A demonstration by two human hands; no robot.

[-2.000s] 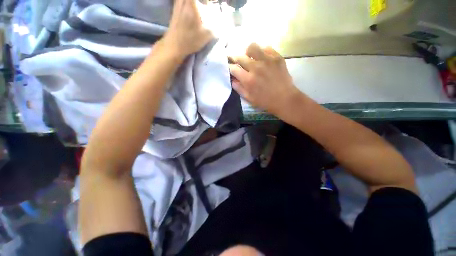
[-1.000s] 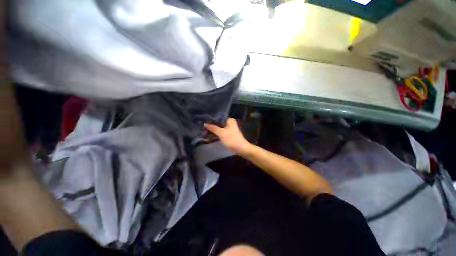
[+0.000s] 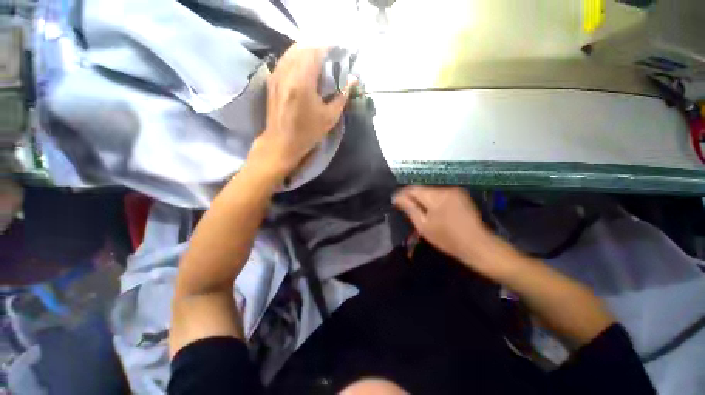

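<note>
Light grey fabric [image 3: 139,139] lies in large folds on the table left of the needle area [image 3: 379,11]. Dark grey fabric [image 3: 363,150] hangs from under it over the table edge towards the lap. My left hand [image 3: 298,100] presses on the cloth just below the bright lamp area, thumb and fingers at the fabric edge. My right hand [image 3: 437,220] is below the table edge, at the right edge of the dark fabric; its fingertips are bent together, and whether they pinch the cloth cannot be told. Glare hides the presser foot.
The cream machine bed [image 3: 510,54] is right of the needle. The table's green edge [image 3: 541,176] runs across. Scissors with a red handle [image 3: 699,135] are at the far right, partly cut off. Grey work pieces [image 3: 618,270] lie below the edge on the right, others [image 3: 154,308] on the left.
My left hand has come from the left edge of the picture onto the cloth near the needle. My right hand has moved right. The pale cloth now lies further back on the table.
</note>
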